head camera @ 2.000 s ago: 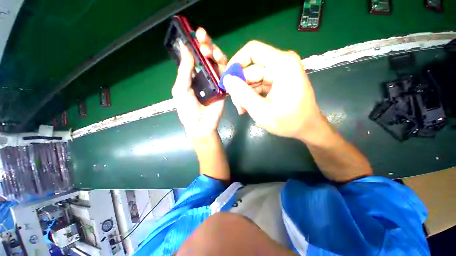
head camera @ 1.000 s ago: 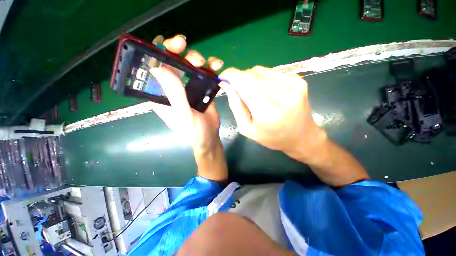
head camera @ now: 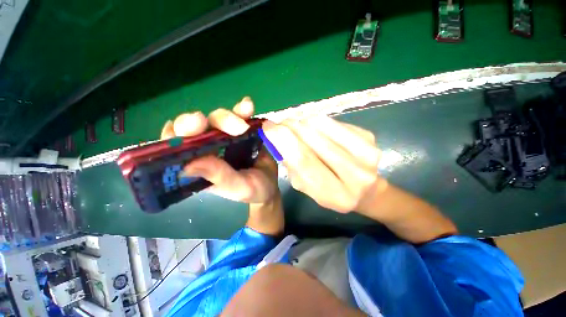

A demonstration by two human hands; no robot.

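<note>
A phone unit (head camera: 152, 179) with a red edge and a black rear shell lies tilted across my left hand (head camera: 233, 176). My left hand grips it, thumb over the shell's openings and fingertips along the red edge. Blue and dark parts show through the openings. My right hand (head camera: 332, 161) pinches a blue pry pick (head camera: 272, 145) at the phone's right end, its edge at or very close to the seam. The fingers hide part of that end and of the pick.
Open units with green boards (head camera: 363, 40) lie on the green belt at the upper right. Several dark red-edged units (head camera: 118, 121) lie at the left. A pile of black housings (head camera: 512, 145) is on the bench at right. A cardboard box (head camera: 540, 260) is at lower right.
The phone has turned in my left hand and come lower, showing its red side more. My right hand and the pick have moved down with it. The open units on the belt have shifted left.
</note>
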